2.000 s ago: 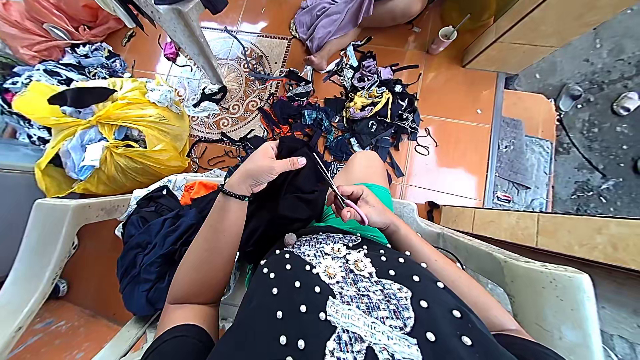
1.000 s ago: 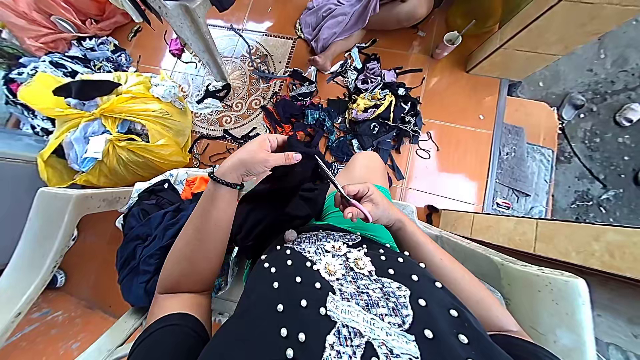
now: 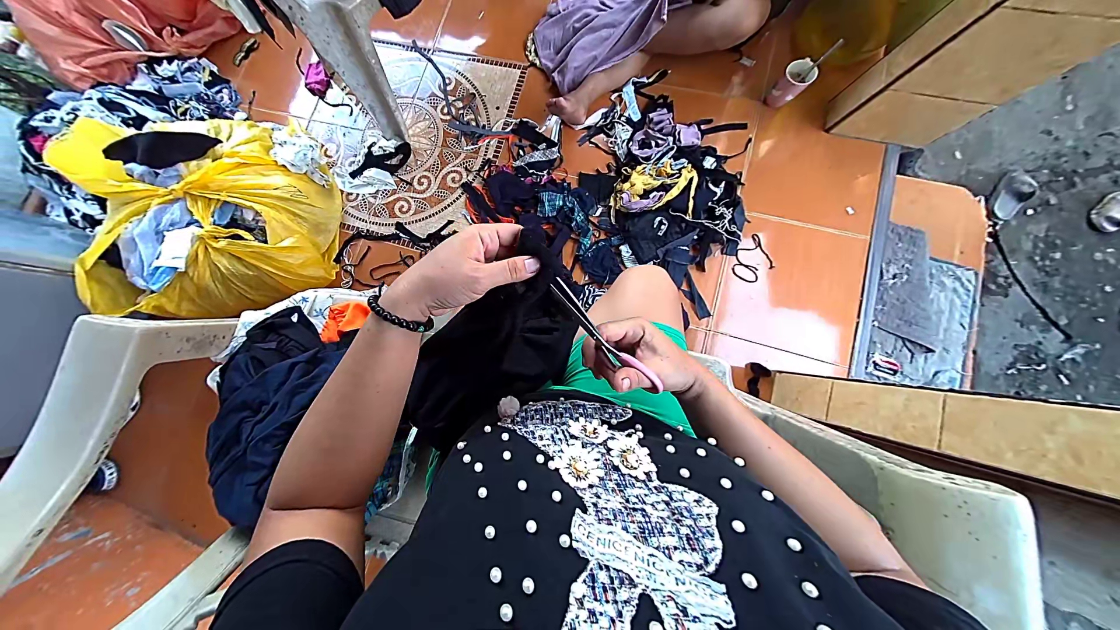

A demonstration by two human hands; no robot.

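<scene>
My left hand (image 3: 464, 269), a beaded bracelet at its wrist, pinches the upper edge of a black cloth (image 3: 490, 350) that hangs down over my lap. My right hand (image 3: 643, 354) holds scissors (image 3: 584, 317) with pink handles. Their blades point up and left, with the tips at the cloth just beside my left fingers. Whether the blades have fabric between them is hard to tell. A dark blue garment (image 3: 267, 420) lies beside my left arm on the chair, next to an orange cloth (image 3: 344, 320).
A yellow plastic bag (image 3: 280, 254) full of cloth stands at the left. Fabric scraps (image 3: 647, 192) are heaped on the tiled floor ahead, near another person's bare foot (image 3: 569, 108). A cup (image 3: 790, 83) stands at upper right. The plastic chair's armrests (image 3: 954, 507) flank me.
</scene>
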